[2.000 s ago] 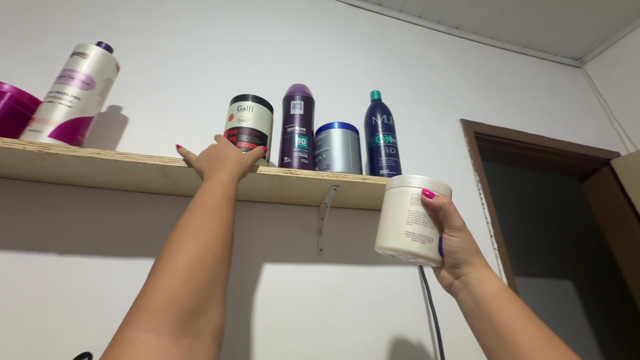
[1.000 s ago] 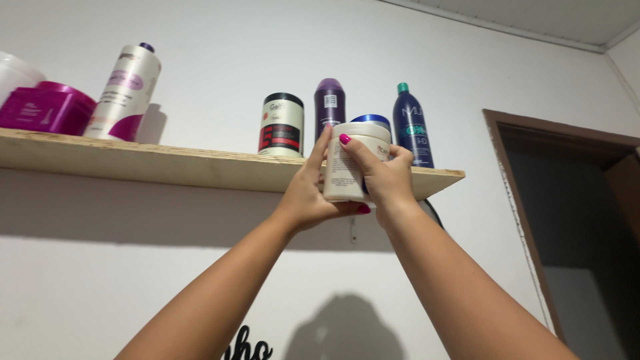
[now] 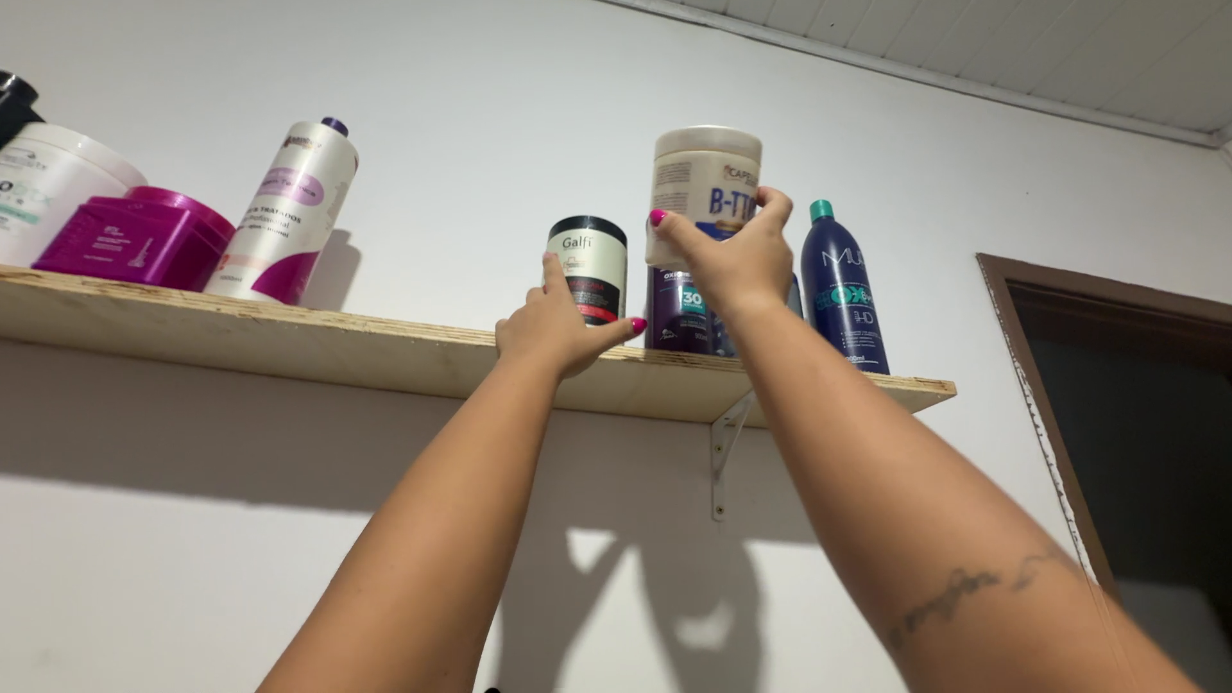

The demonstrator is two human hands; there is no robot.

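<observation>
My right hand point(image 3: 739, 252) grips a large cream plastic jar point(image 3: 703, 178) with blue lettering, raised above the shelf in front of a purple bottle point(image 3: 666, 313), whose upper part it hides. My left hand point(image 3: 553, 332) is at the shelf's front edge, fingers spread against a white jar with a black lid point(image 3: 602, 252) and a black-and-red label; whether it grips the jar I cannot tell. Just right of the held jar, a dark blue bottle with a green cap point(image 3: 842, 289) stands on the shelf. The silver jar is mostly hidden behind my right hand.
The plywood shelf point(image 3: 423, 361) rests on a white metal bracket point(image 3: 720, 462). Farther left stand a white bottle with a purple cap point(image 3: 294, 207), a magenta jar point(image 3: 144, 236) and a white tub point(image 3: 48, 183). A brown door frame point(image 3: 1011, 318) is at the right.
One second ago both hands held the cream jar in front of the shelf. My left hand has let go and moved left to the black-lidded jar. My right hand has raised the cream jar.
</observation>
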